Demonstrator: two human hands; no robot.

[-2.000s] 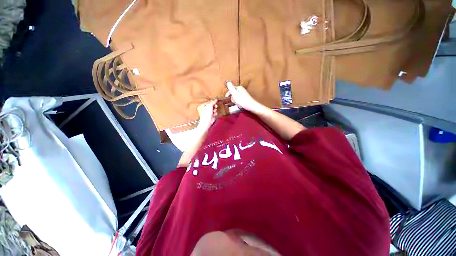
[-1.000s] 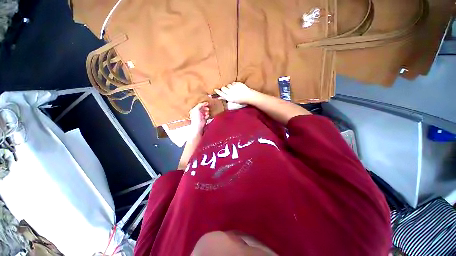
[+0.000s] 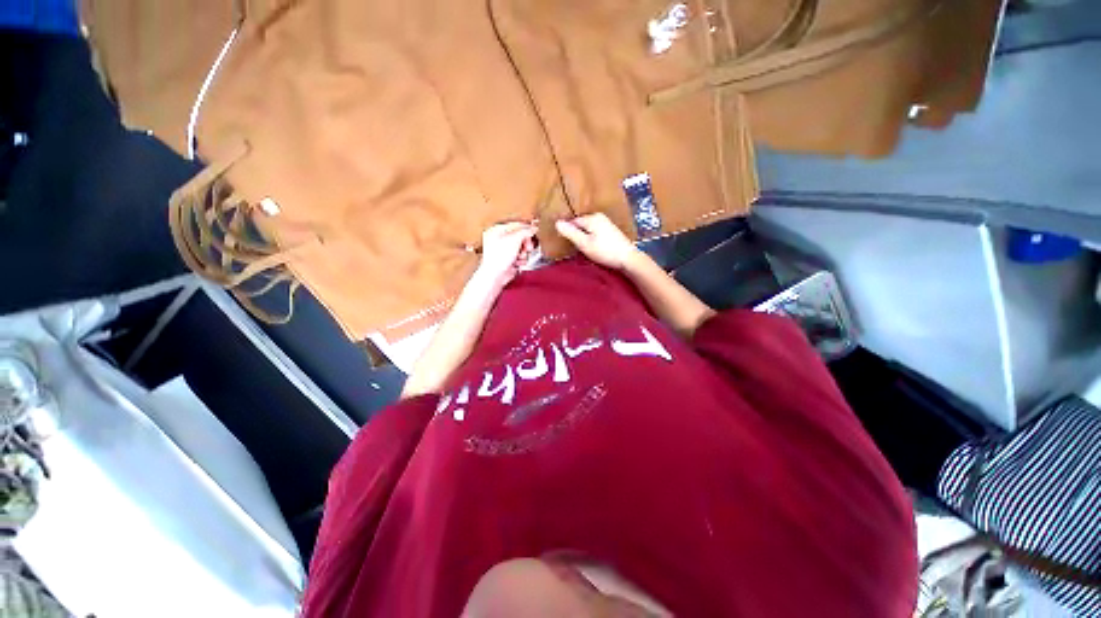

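Observation:
A tan-brown tote bag (image 3: 374,157) lies flat in front of me, its near edge close to my shirt. My left hand (image 3: 507,248) is curled closed at the middle of that edge, with a small dark bit at its fingers that I cannot identify. My right hand (image 3: 600,239) pinches the edge just to the right, a small gap away. A dark cord (image 3: 528,91) runs down across the bag to my right fingertips. A dark label (image 3: 642,204) lies right of my right hand. Brown handles (image 3: 223,242) bunch at the bag's left side.
More brown bags (image 3: 845,109) with looped handles lie at the right. A shiny clear tuft (image 3: 666,27) sits on the bag. A white-covered frame (image 3: 157,483) stands at left, grey panels (image 3: 930,290) at right. A clear tub (image 3: 811,312) and striped cloth (image 3: 1032,495) are lower right.
The view has shifted, so the bags sit further left. My hands were together, then apart, and are now closer again. The dark cord, straight before, now bends towards my right hand.

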